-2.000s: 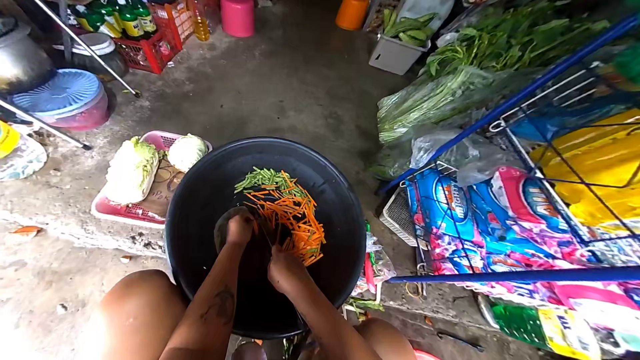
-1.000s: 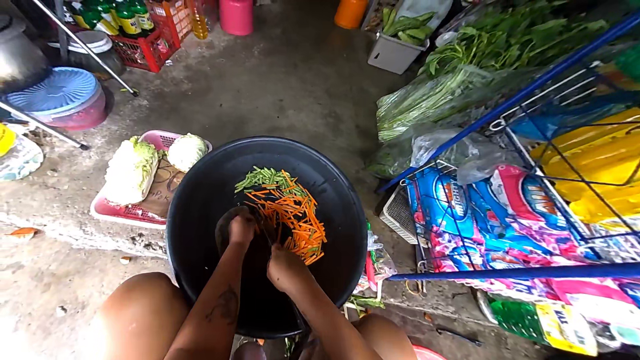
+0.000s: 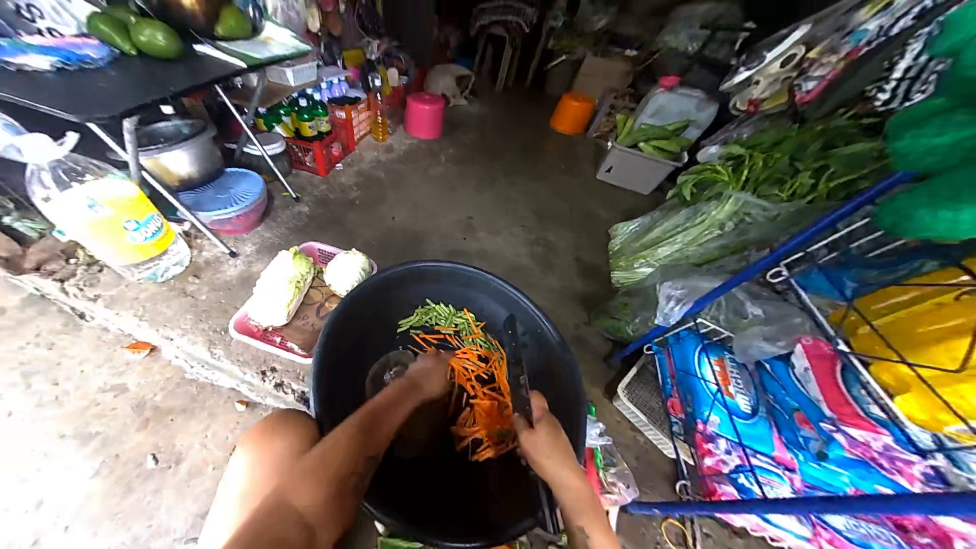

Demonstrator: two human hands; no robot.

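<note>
A large black basin stands between my knees. Orange carrot strips lie in it, with cut green beans at their far end. My right hand grips the handle of a dark-bladed knife, whose blade points away from me at the right of the strips. My left hand touches the left edge of the carrot pile; its fingers are blurred and partly hidden. A round, dark, translucent thing is just left of that hand inside the basin.
Left of the basin, a pink tray holds a napa cabbage and a round pale cabbage. A blue wire rack with detergent packs stands close on the right. Bagged leafy greens lie beyond it, and a folding table is far left.
My right hand has moved right, away from my left hand, and the knife now shows plainly. My left hand has moved onto the carrot strips' left side. The view has tilted up.
</note>
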